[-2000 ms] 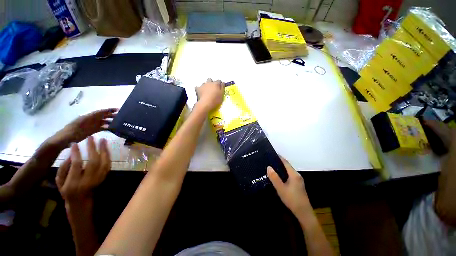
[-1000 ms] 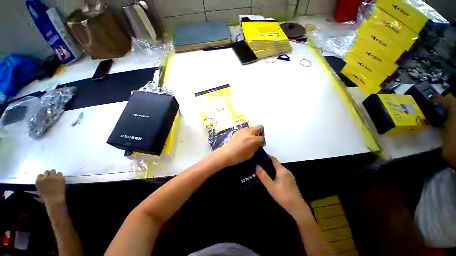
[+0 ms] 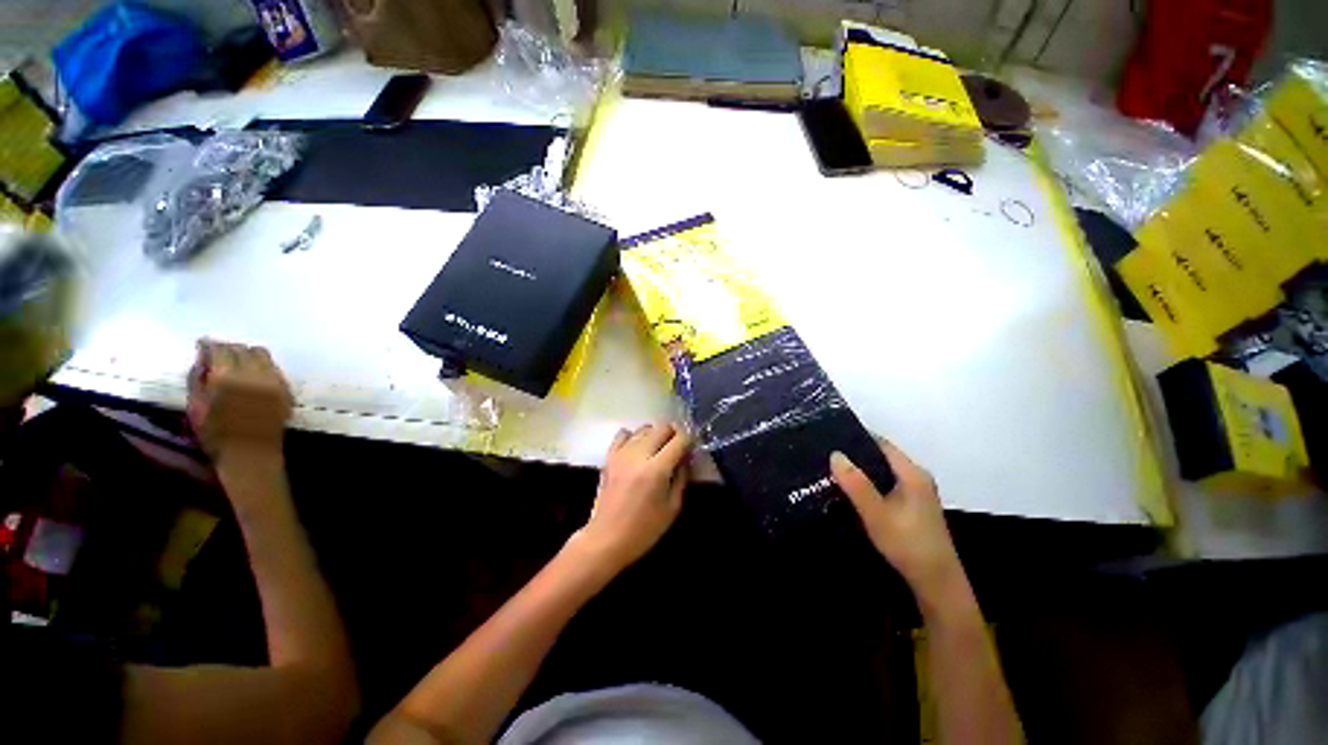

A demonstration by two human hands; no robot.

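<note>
A black product box [image 3: 794, 444] with white lettering lies tilted at the table's front edge, its upper part under clear crinkled film. The yellow printed piece [image 3: 699, 299] with a dark top strip extends beyond it on the table. My right hand [image 3: 900, 502] grips the box's lower right corner, thumb on the black face. My left hand [image 3: 648, 473] is at the left edge of the film, fingertips curled together at the table edge; whether they pinch the film is unclear. Another black box [image 3: 517, 291] lies on yellow boxes to the left.
Another person's fist [image 3: 240, 393] rests at the left table edge. A bag of small parts [image 3: 219, 189] and phone [image 3: 396, 101] lie left. A yellow stack [image 3: 910, 102], dark phone [image 3: 835, 137] and rubber band [image 3: 1017, 213] are at the back. Packed yellow boxes [image 3: 1216, 248] stand right.
My left hand has moved off the black box to the film's left edge. More of the black face and film shows. My right hand still holds the lower corner. The view has shifted.
</note>
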